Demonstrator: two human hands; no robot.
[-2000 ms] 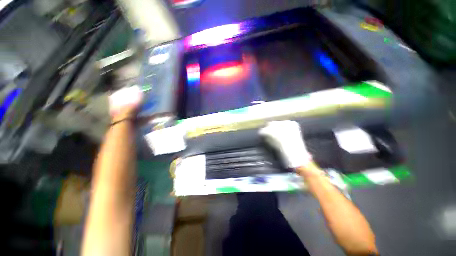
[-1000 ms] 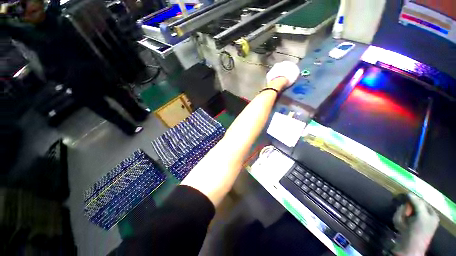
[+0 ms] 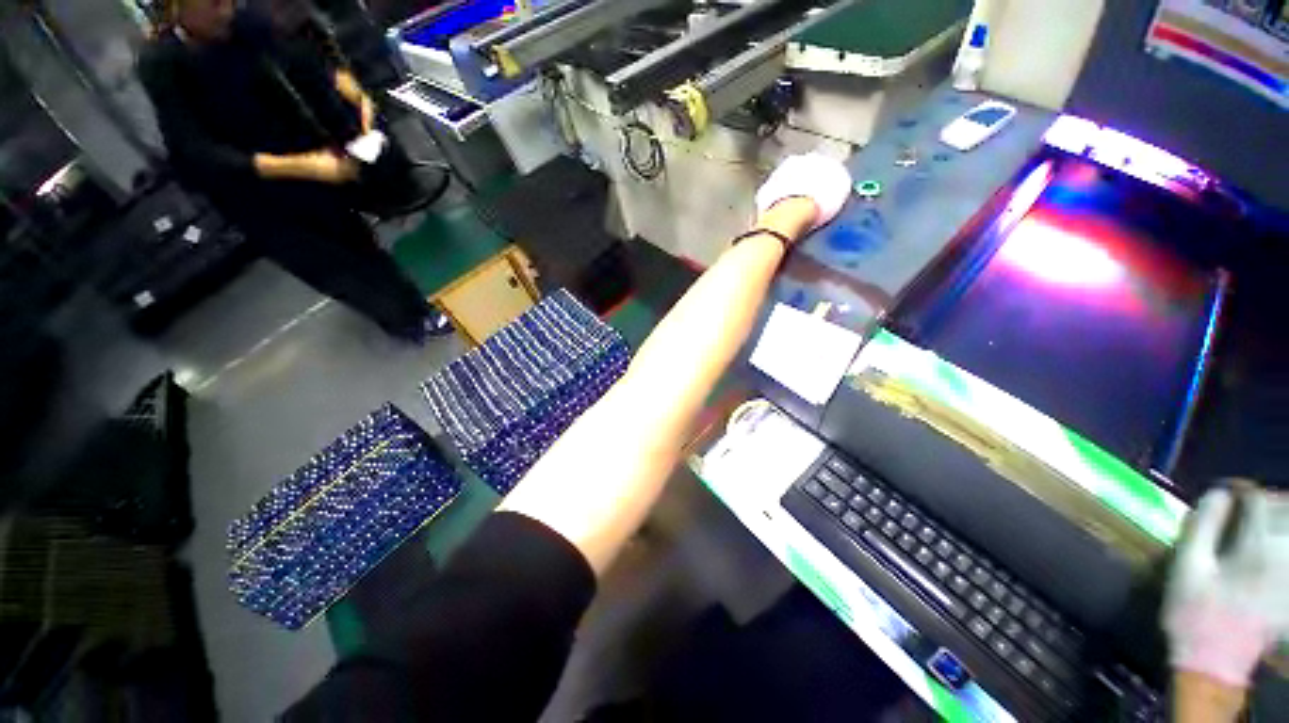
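Observation:
My left hand [image 3: 803, 189], in a white glove, rests on the left shoulder of the grey-blue AOI machine [image 3: 884, 212], beside a small green button [image 3: 868, 188]. Its fingers are hard to make out. My right hand [image 3: 1233, 572], gloved and blurred, is at the right edge of the view, over the front lip of the machine bay and partly cut off. Whether it holds anything cannot be told. The dark bay [image 3: 1067, 318] glows red, purple and blue. The black keyboard [image 3: 933, 565] lies on the shelf below the bay.
Two stacks of blue circuit boards, one nearer [image 3: 344, 516] and one beside my left arm [image 3: 526, 370], stand low at left. A person in dark clothes [image 3: 269, 156] stands beyond them. Conveyor rails [image 3: 721, 85] run behind the machine. A white handheld device [image 3: 978, 124] lies on its shoulder.
My right hand has moved from the keyboard's right end rightward and up to the bay lip. My left hand stays on the shoulder. The person at left has shifted, with forearms now visible.

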